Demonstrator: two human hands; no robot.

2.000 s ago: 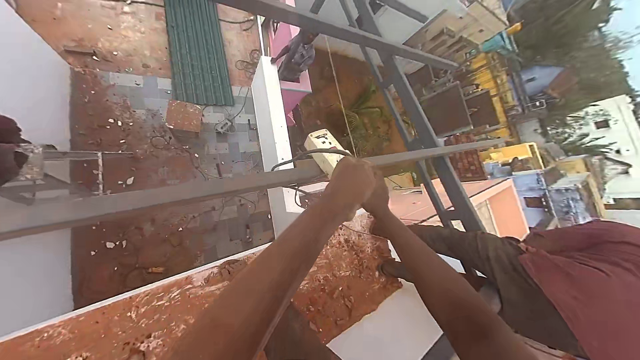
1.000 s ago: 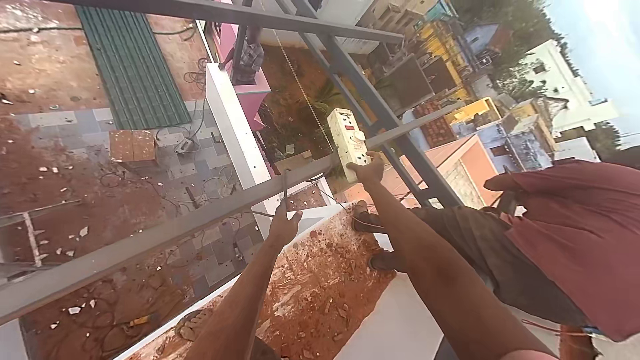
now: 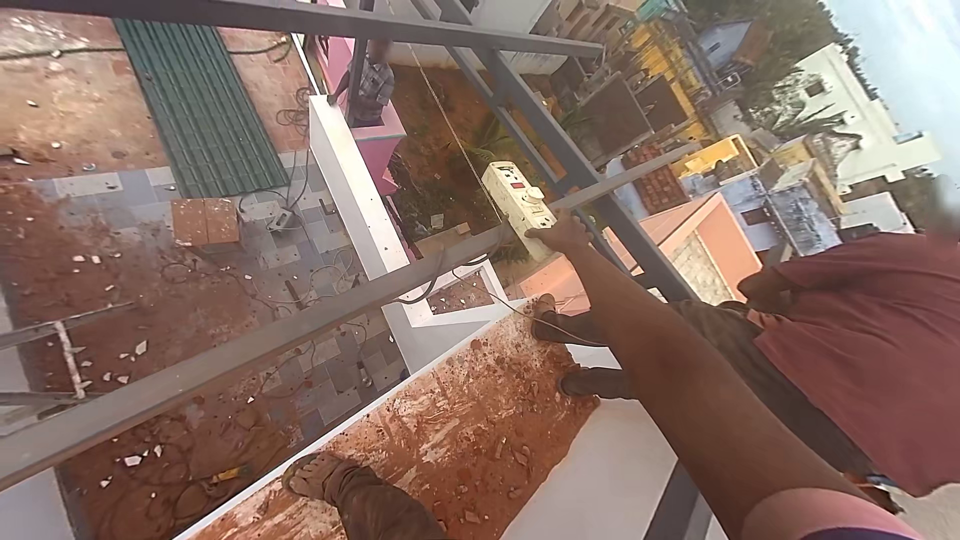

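Observation:
My right hand [image 3: 561, 234] grips the lower end of a cream electrical extension box [image 3: 519, 202] with sockets and a red switch. The box lies against a long grey metal beam [image 3: 285, 330] that crosses the view diagonally. A dark cable [image 3: 427, 289] loops around the beam, and a thin wire [image 3: 491, 296] runs below it. My left hand is out of the frame.
A person in a maroon shirt [image 3: 877, 352] stands close on the right, feet on the dusty ledge [image 3: 465, 420]. Far below are a tiled floor [image 3: 330, 390], green corrugated sheets [image 3: 202, 105] and another person [image 3: 371, 86]. Grey steel frame members [image 3: 577, 165] cross above.
My left hand, at the beam one second ago, has left the view. Two seconds ago both hands were together beside the box; my right hand still holds it.

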